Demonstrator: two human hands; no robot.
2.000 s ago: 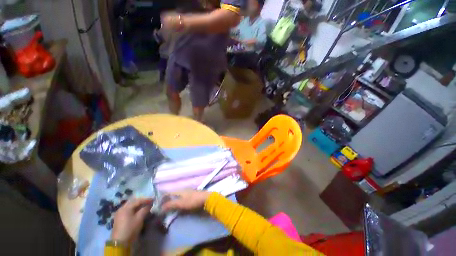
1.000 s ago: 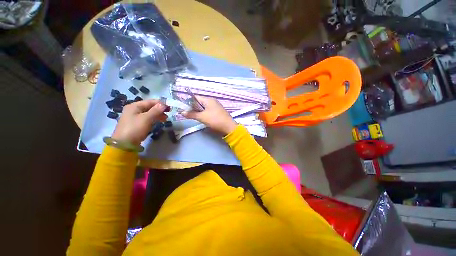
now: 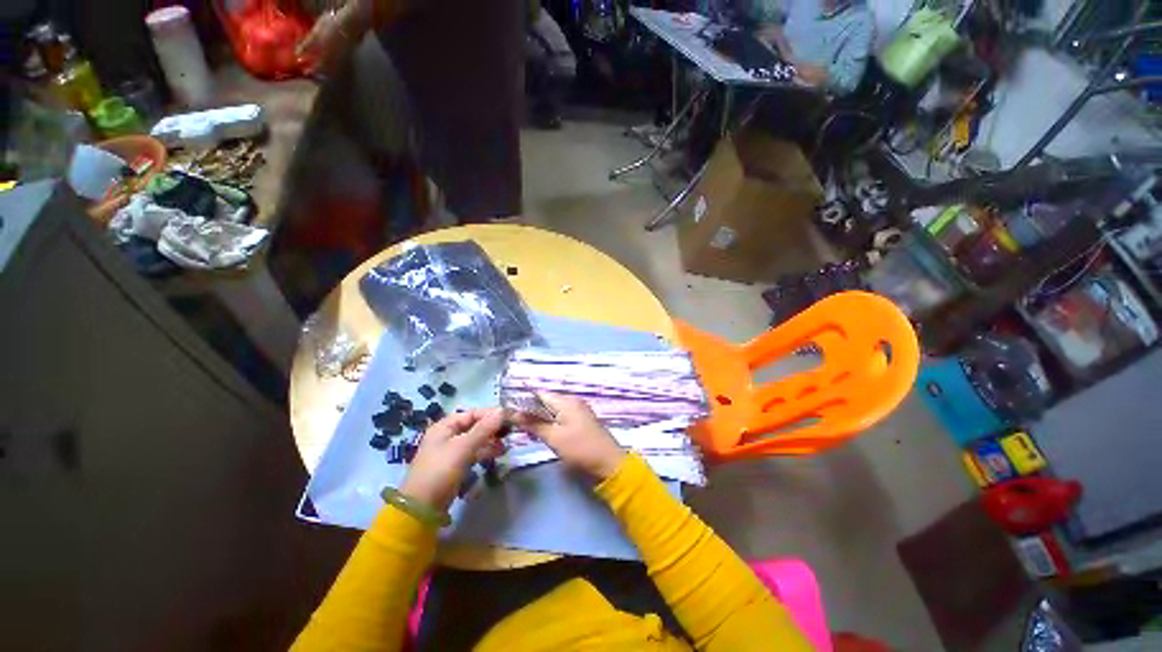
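White-and-pink flat strips point(image 3: 612, 386) lie in a bundle on the pale blue-grey board point(image 3: 342, 474), their far ends toward the orange chair. Small black pieces point(image 3: 398, 418) lie in a loose pile left of the strips. My left hand point(image 3: 455, 448) is beside the pile, fingertips pinched together near the strips' near ends. My right hand point(image 3: 570, 431) is over the strips' near ends, close to my left fingertips. What is between the fingers is too small and hidden to tell. A clear bag with dark contents point(image 3: 449, 299) lies on the board's far left.
The round wooden table point(image 3: 599, 275) carries the board, with a small clear bag and tan loops point(image 3: 338, 353) at its left edge. The orange chair point(image 3: 816, 372) stands against its right side. A person stands beyond the table, another sits farther back near a cardboard box point(image 3: 745, 210).
The head view has tilted up and shifted, so the table appears lower. Both hands remain together at the strips' near ends; the right hand has turned slightly. A white end seen at the left fingertips is now hidden.
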